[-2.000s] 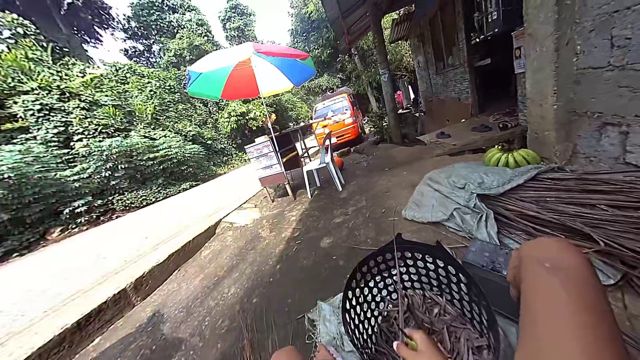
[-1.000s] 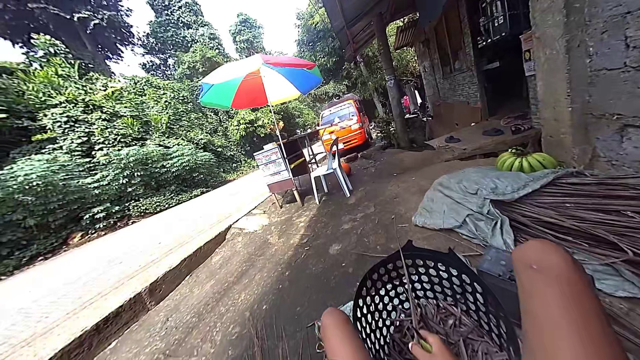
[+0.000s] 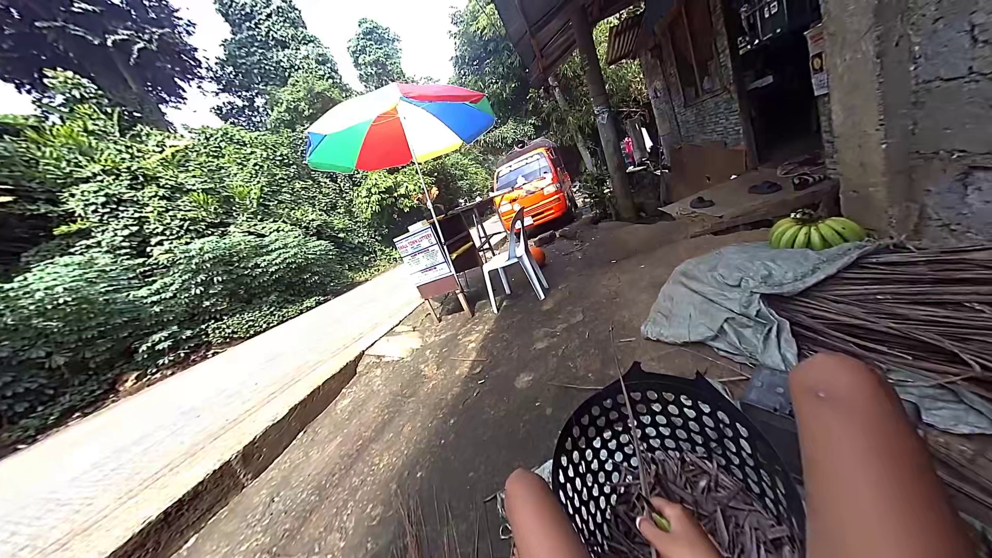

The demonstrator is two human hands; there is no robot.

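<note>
My right hand [image 3: 678,531] is low in the view, over a black perforated plastic basket [image 3: 674,387]. Its fingers are closed on a long thin stick [image 3: 634,430], probably a leaf midrib, which points up past the basket's rim. A small yellow-green object [image 3: 660,521], perhaps a knife handle, shows between the fingers. Brown dry leaf scraps [image 3: 728,504] lie in the basket around the hand. My left hand is out of view. The basket stands between my bare knees.
Long dry stalks [image 3: 899,310] lie at right on a grey-green sack [image 3: 721,298], near green bananas [image 3: 815,232]. Beyond are a plastic chair [image 3: 515,263], a table with a sign [image 3: 424,254], a striped umbrella [image 3: 399,128] and an orange van [image 3: 535,186]. A concrete road edge [image 3: 263,449] runs along the left.
Fingertips beside my left knee, seen two seconds ago, are out of view now. My right hand stays at the basket with the stick. The view has shifted slightly.
</note>
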